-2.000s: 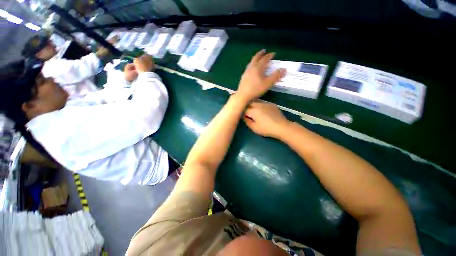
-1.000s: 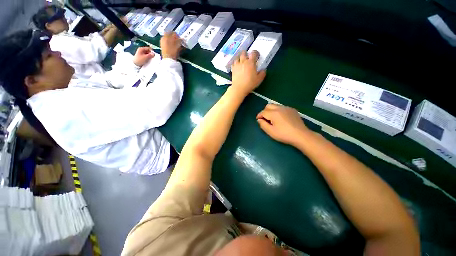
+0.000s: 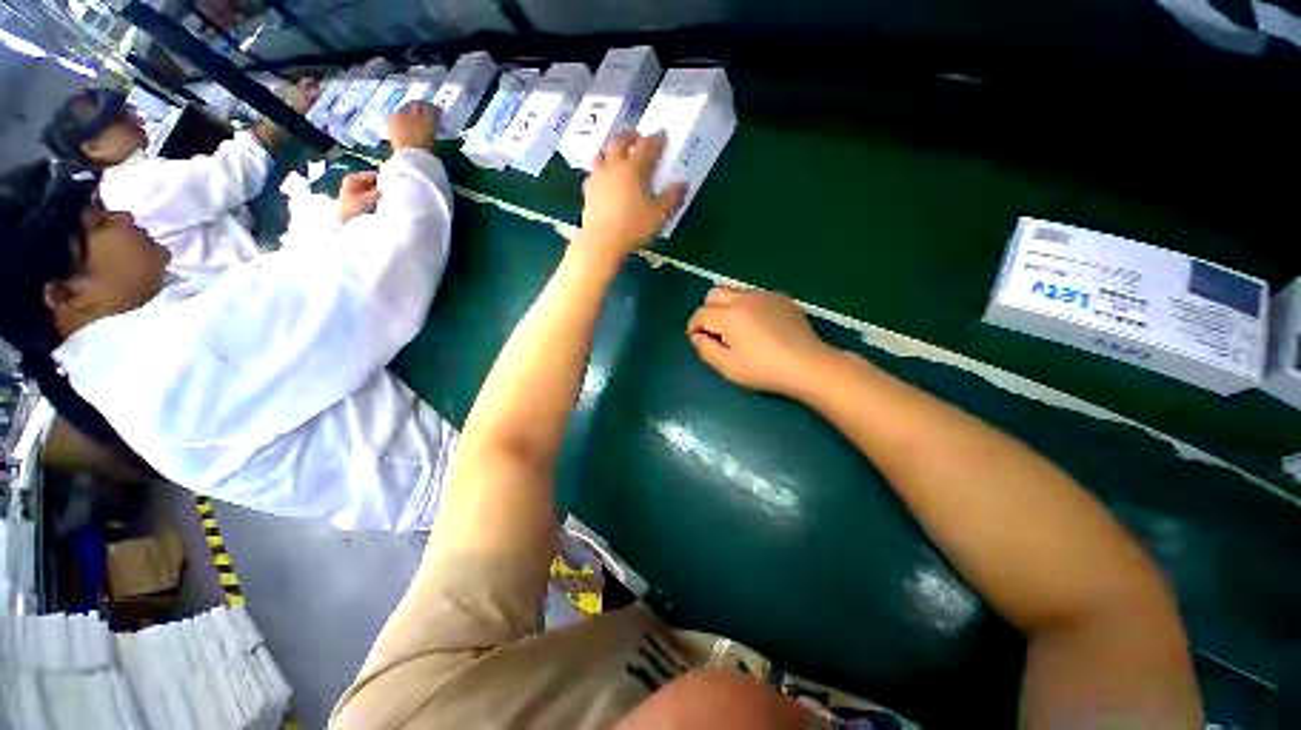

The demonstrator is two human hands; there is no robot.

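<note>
A white carton (image 3: 696, 121) stands at the near end of a slanted row on the green conveyor belt. My left hand (image 3: 625, 197) is on its near end, fingers over the left side and thumb at the front, holding it. Its underside and part of its near face are hidden. Another white carton (image 3: 611, 107) stands close on its left. My right hand (image 3: 759, 340) is loosely closed on the bench edge, with nothing visible in it. A printed carton with blue lettering (image 3: 1127, 302) lies lengthwise at the right, away from both hands.
More cartons (image 3: 547, 121) run up the belt (image 3: 856, 186) to the upper left. Another is cut off at the right edge. A neighbouring worker in a white coat (image 3: 271, 342) sits at the left, a second beyond. White material (image 3: 143, 670) is stacked at the lower left.
My left hand has moved left with the near carton, now close to the row. The blue-topped face beside it no longer shows. The printed carton appears farther right. My right hand stays curled.
</note>
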